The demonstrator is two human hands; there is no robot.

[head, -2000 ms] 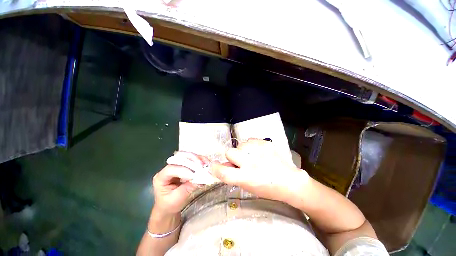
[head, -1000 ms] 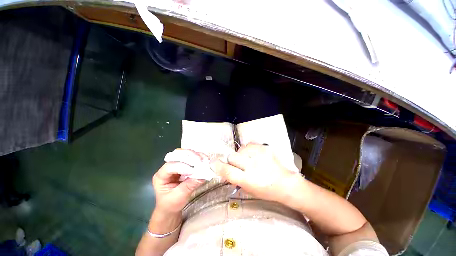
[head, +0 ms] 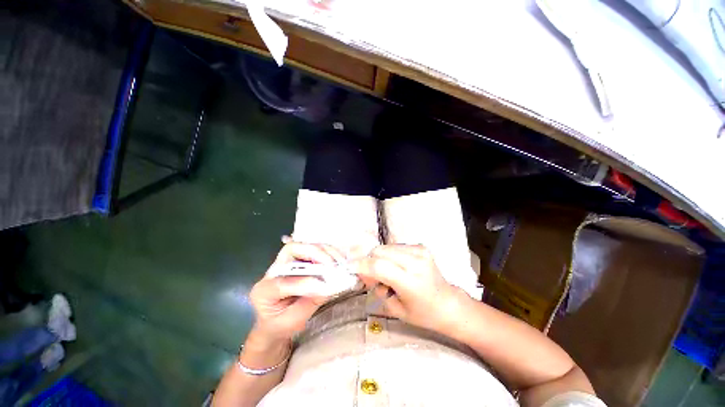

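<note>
A small white fabric piece [head: 338,277] is held over the lap, bright and partly hidden by the fingers. My left hand [head: 284,292] grips it from the left, with fingers curled around it. My right hand [head: 413,282] is at its right end, with thumb and fingertips pinched together at the fabric. A small greyish thing [head: 375,302] shows below the right fingers; I cannot tell what it is. Any needle or thread between the fingertips is too fine to see.
A white-covered table [head: 477,48] with a wooden drawer edge curves across the top. A white strip [head: 269,36] hangs over it. A cloth-sided bin [head: 56,111] on a blue frame stands left, an open cardboard box [head: 636,294] right. Another person's shoes [head: 60,318] show lower left.
My right hand has its fingers more curled and close to the fabric. My left hand still holds the piece. The view has shifted slightly, and a person's shoes and blue legwear show at lower left.
</note>
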